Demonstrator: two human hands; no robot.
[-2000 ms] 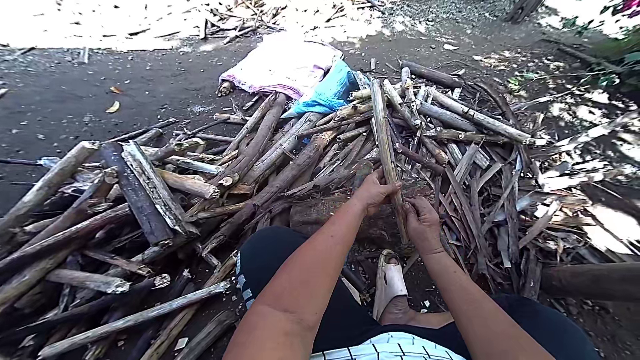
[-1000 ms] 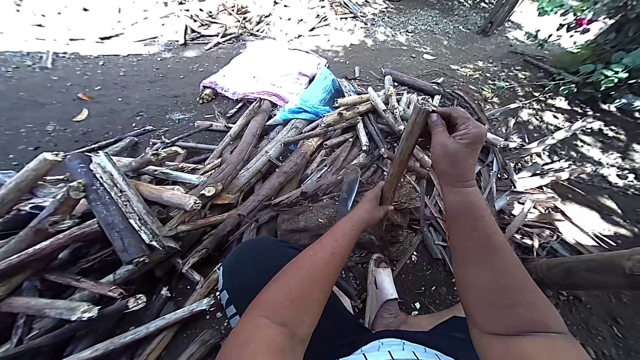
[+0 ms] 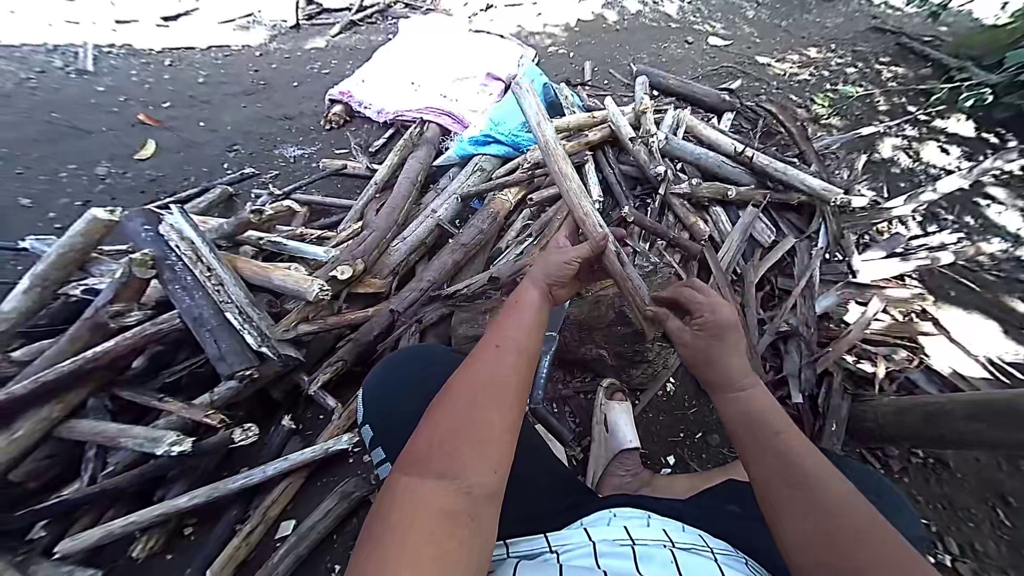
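A long, pale stick of firewood (image 3: 572, 184) slants over the wood pile, its far end by the blue plastic sheet (image 3: 512, 120). My left hand (image 3: 572, 260) grips the stick below its middle. At its near end is my right hand (image 3: 696, 324), with thumb and fingers pinching the tip. Beneath them lies a thick log (image 3: 612, 332) on the ground. A long metal blade (image 3: 546, 360) with a dark handle rests beside the log, under my left forearm, which hides part of it.
Round branches (image 3: 192, 296) are piled at left, and split wood strips (image 3: 788, 320) at right. A pink and white sack (image 3: 432, 72) covers wood at the back. A thick pole (image 3: 936, 420) lies at right. My sandalled foot (image 3: 616, 436) stands close to the log.
A second ago the stick stood steeper, with my right hand at its upper end; now that hand is at the near, lower end. My left hand remains on the stick.
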